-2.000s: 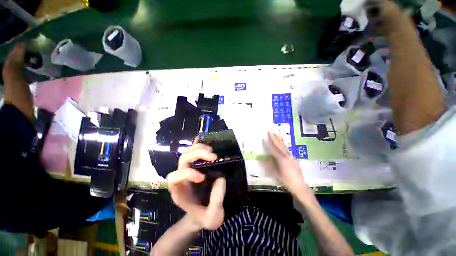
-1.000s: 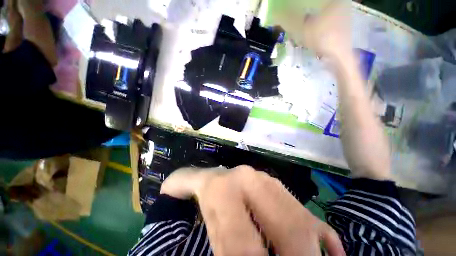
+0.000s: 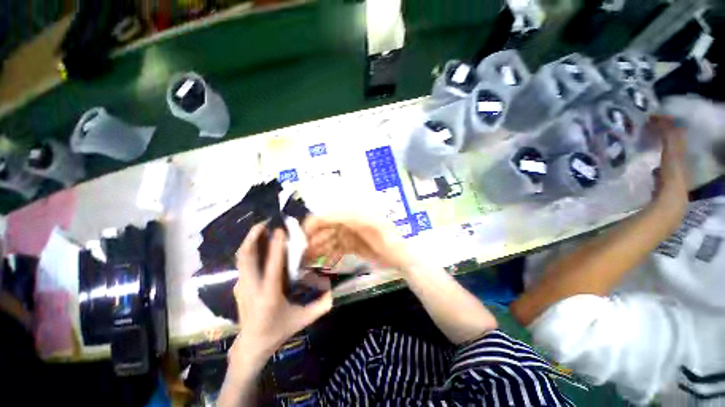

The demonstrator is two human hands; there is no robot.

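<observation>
My left hand (image 3: 272, 290) holds a black folding carton (image 3: 306, 288) near the bench's front edge, thumb below and fingers above. A pale inner side of it shows between my hands. My right hand (image 3: 350, 242) has its fingers bent against the pale part from the right; the fingertips are blurred. Flat black carton blanks (image 3: 230, 238) lie fanned just behind and left of my left hand. My hands hide much of the carton.
Thick black stacked blanks (image 3: 119, 294) lie at left. A black box with a white flap (image 3: 383, 71) stands on the green conveyor (image 3: 286, 63). Bagged products (image 3: 529, 168) crowd the right. Another person's arm (image 3: 612, 258) reaches over the bench there. A blank supply carton (image 3: 290, 362) is below the edge.
My hands have come together over the bench with a carton between them. They were apart, the left low by my lap and the right reaching forward. The view has shifted, showing the conveyor again.
</observation>
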